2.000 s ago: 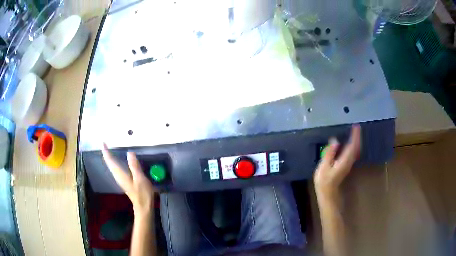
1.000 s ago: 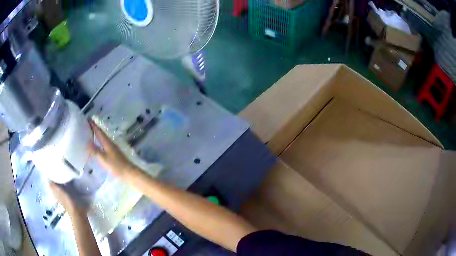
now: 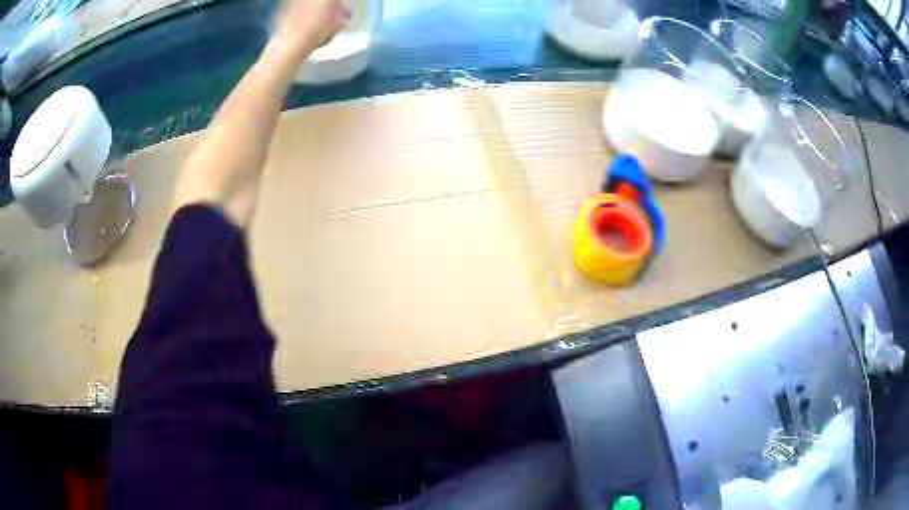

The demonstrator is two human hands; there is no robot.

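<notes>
My left hand is at the top edge, at the end of my outstretched arm. Its fingers look closed at the upper rim of a white part with a clear wall, which sits upright at the green belt's near edge; the fingertips are blurred. My right hand is not in the picture. A white housing lies tilted at the far left, with a round clear piece beside it on the cardboard-covered bench.
Tape in a blue holder sits right of centre. White bowls with clear walls stand at the upper right; another white part is on the green belt. The metal machine table is at the lower right, with a green button.
The view has swung left from the machine and carton to the side bench. Both hands were at the white housing under the metallic head; now only my left hand shows, at a part by the belt.
</notes>
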